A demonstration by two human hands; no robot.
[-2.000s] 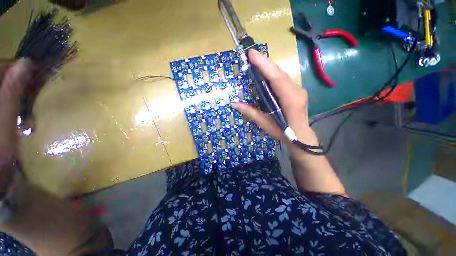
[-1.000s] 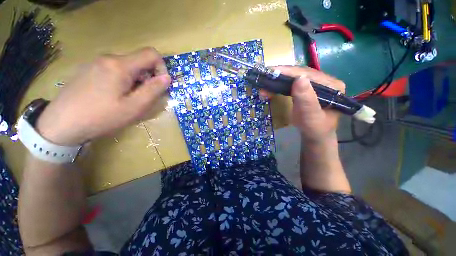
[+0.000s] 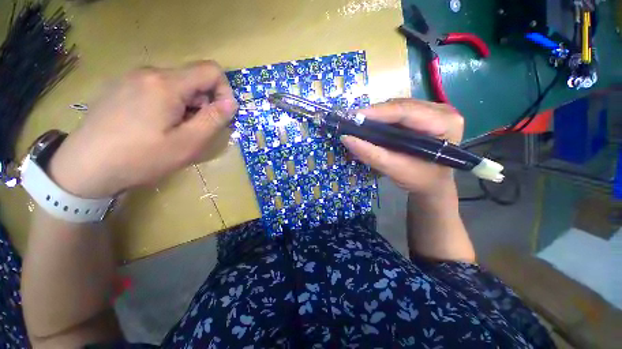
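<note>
A blue circuit board panel [image 3: 307, 163] lies on the shiny tan board [image 3: 170, 204], its near edge at my dark floral garment. My right hand [image 3: 409, 140] grips the black handle of a soldering iron [image 3: 389, 136]. The iron's metal tip rests at or just above the panel's upper left part. My left hand [image 3: 164, 123] is at the panel's upper left edge, thumb and index fingertip pinched together. A thin wire lead seems to be between the fingertips, but it is mostly hidden and too small to tell surely.
A bundle of dark leads [image 3: 34, 68] lies at the far left, with small silvery discs [image 3: 10, 176] near my watch. Red-handled pliers [image 3: 436, 58] lie on the green mat [image 3: 477, 88] at right. A dark unit with blue and yellow parts [image 3: 580, 48] and a black cable are at upper right.
My left hand has come from the bundle at the left to the panel's edge. My right hand has turned the iron so its tip points left, and the tip has since moved slightly down.
</note>
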